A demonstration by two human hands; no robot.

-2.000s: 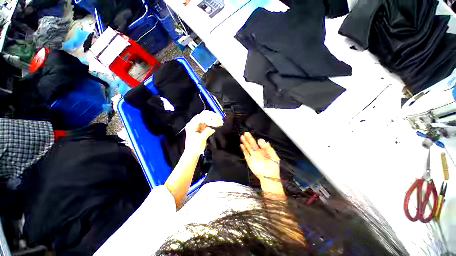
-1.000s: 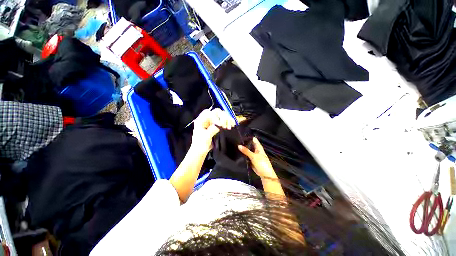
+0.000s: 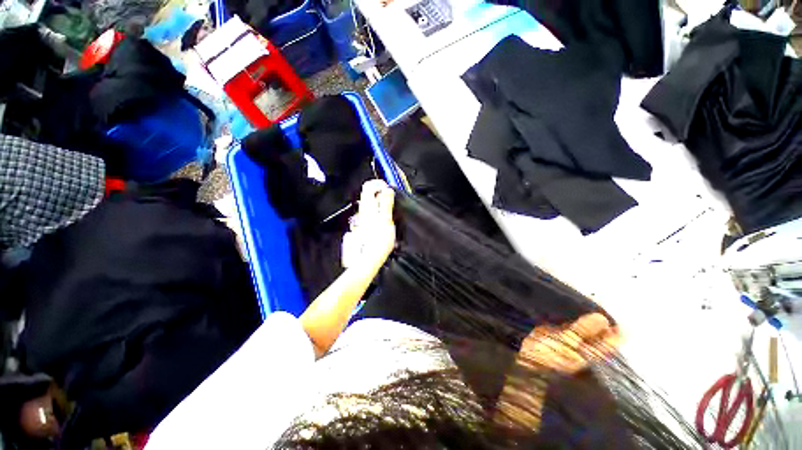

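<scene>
A black cloth piece [image 3: 492, 264] is stretched between my two hands over my lap, between the blue crate and the white table. My left hand [image 3: 371, 230] grips its upper left end above the crate's right edge; a thin pale stick-like item shows beside this hand, too small to name. My right hand [image 3: 567, 343] holds the cloth's other end at the table's front edge, partly hidden by strands of hair. The blue crate [image 3: 252, 237] holds black pieces with a small white patch.
Black cut panels [image 3: 558, 132] lie on the white table [image 3: 616, 250], with a larger black stack [image 3: 739, 123] farther right. Red-handled scissors [image 3: 728, 409] lie near the sewing machine [image 3: 774, 255]. A red stool [image 3: 268, 88] stands behind the crate. A black garment pile [image 3: 132, 299] is on the left.
My right hand has moved right and toward me, and the cloth is now drawn out long between the hands. My left hand has stayed near the crate edge. The view has shifted slightly.
</scene>
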